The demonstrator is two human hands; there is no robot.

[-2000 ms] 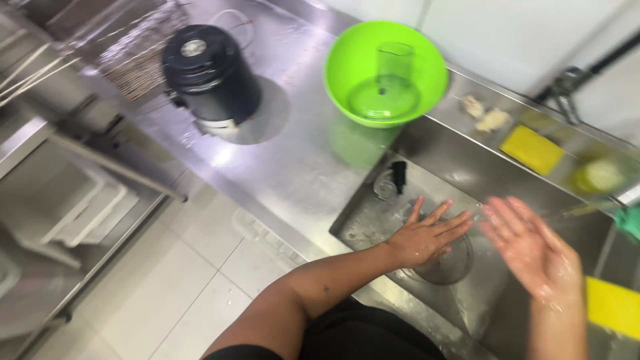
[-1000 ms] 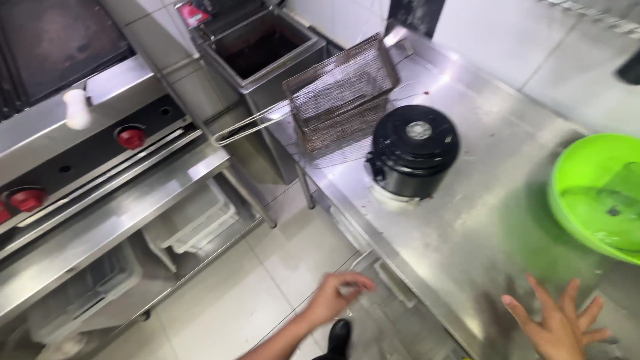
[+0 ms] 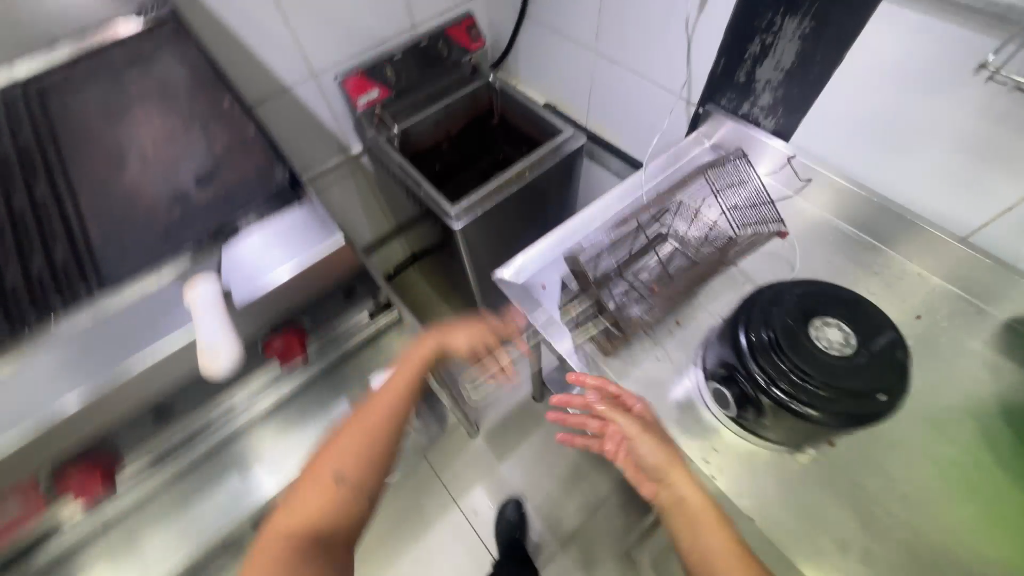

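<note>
Blurred by motion, my left hand (image 3: 480, 340) reaches out over the gap beside the steel counter's left corner, fingers apart and holding nothing. My right hand (image 3: 612, 428) is empty as well, its fingers spread by the counter's front edge. Just beyond both hands, a wire fryer basket (image 3: 664, 248) lies on the counter (image 3: 944, 288). To the right of it stands a black lidded pot-like appliance (image 3: 808, 360) with a round silver piece on its lid.
A deep fryer (image 3: 480, 152) with dark contents stands against the tiled wall. At left is a griddle (image 3: 160, 144) with red knobs (image 3: 286, 346) and a white-handled tool (image 3: 214, 328) on its edge. A green blur shows at far right. Below is the tiled floor (image 3: 448, 504) with one black shoe (image 3: 512, 524).
The view has swung left from the sink to the fryer and griddle. Two seconds ago both hands were over the sink basin; now they are beside the counter's left end.
</note>
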